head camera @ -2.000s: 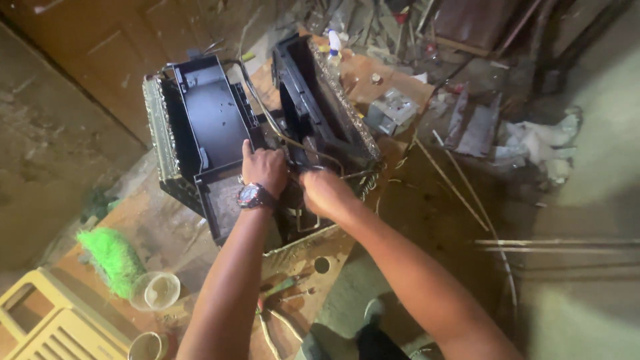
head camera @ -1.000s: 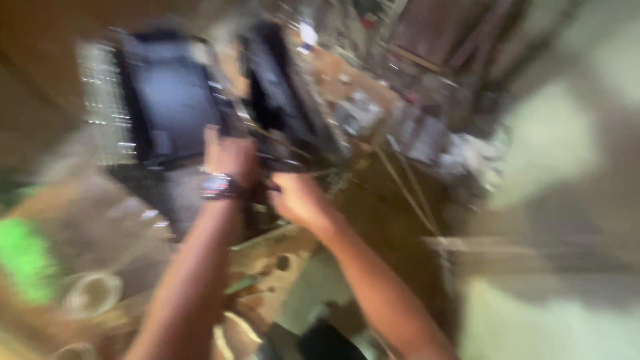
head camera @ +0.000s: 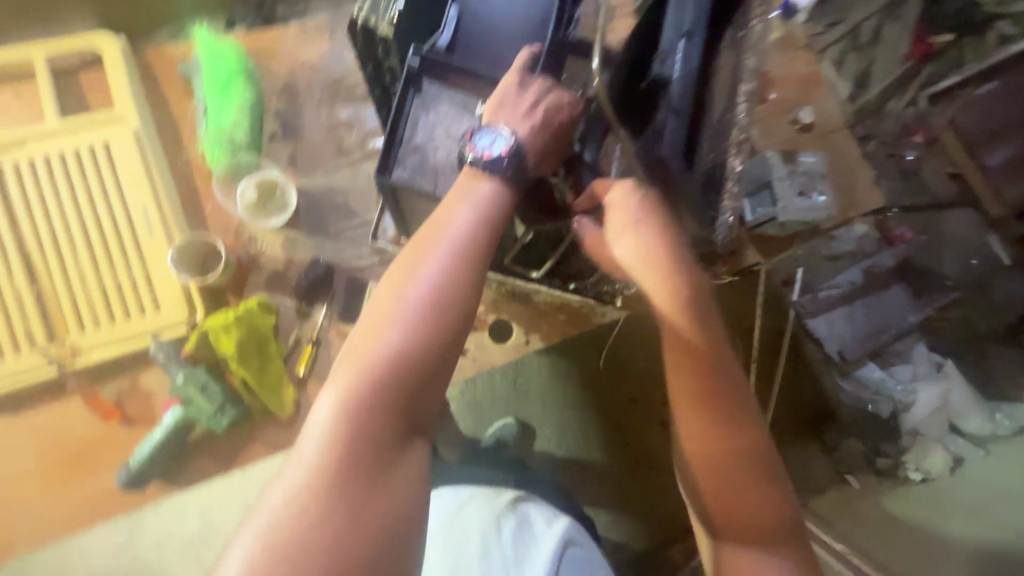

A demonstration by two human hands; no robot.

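Note:
A black appliance housing, probably a window air conditioner's chassis, lies at the top centre with finned coils at its sides. My left hand, with a wristwatch above it on the arm, rests on the inner black frame, its index finger stretched forward. Close by on the right, my right hand has its thumb and fingers pinched together near the bent metal tubing. Blur and shadow hide whatever lies between those fingertips. A copper-coloured tube curves down past both hands.
On the left of the wooden table lie a cream louvred panel, a green brush or cloth, plastic tubs, a yellow cloth, a power drill and a screwdriver. Scrap and white plastic litter the right side.
The view has swung so that the housing sits higher and the table's left part shows more. Both hands stay at the housing's near middle.

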